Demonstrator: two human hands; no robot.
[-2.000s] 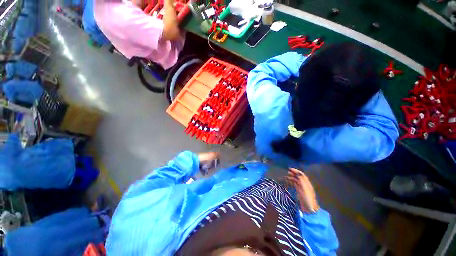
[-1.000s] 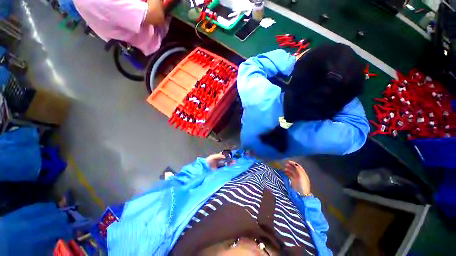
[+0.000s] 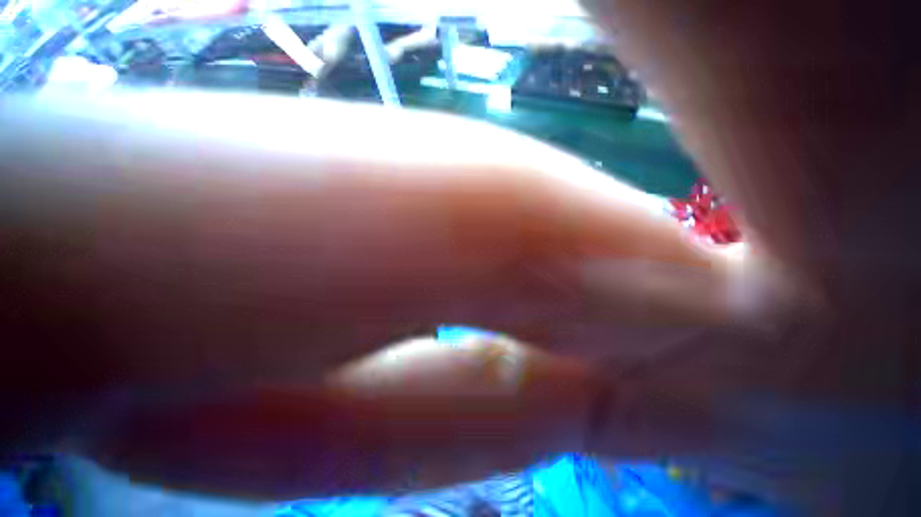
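Note:
Blurred bare skin (image 3: 424,222), apparently fingers of my own hand or hands, is very close to the camera and covers most of the view. A second finger-like shape (image 3: 434,434) crosses below it, and a dark mass fills the right side. I cannot tell which hand this is, or whether both are there. No held object can be made out. A small part of the red parts pile (image 3: 713,217) shows past the skin at the right.
A strip of green bench (image 3: 576,146) shows behind, with white frame bars (image 3: 376,56) and dark items (image 3: 576,76) above it. Blue cloth (image 3: 581,490) and a bit of striped clothing show at the bottom edge. The floor and the coworkers seen before are hidden or unclear.
Both hands were low near my open blue smock; now blurred skin is right at the camera. The view has shifted, and the coworkers and orange tray stack no longer show.

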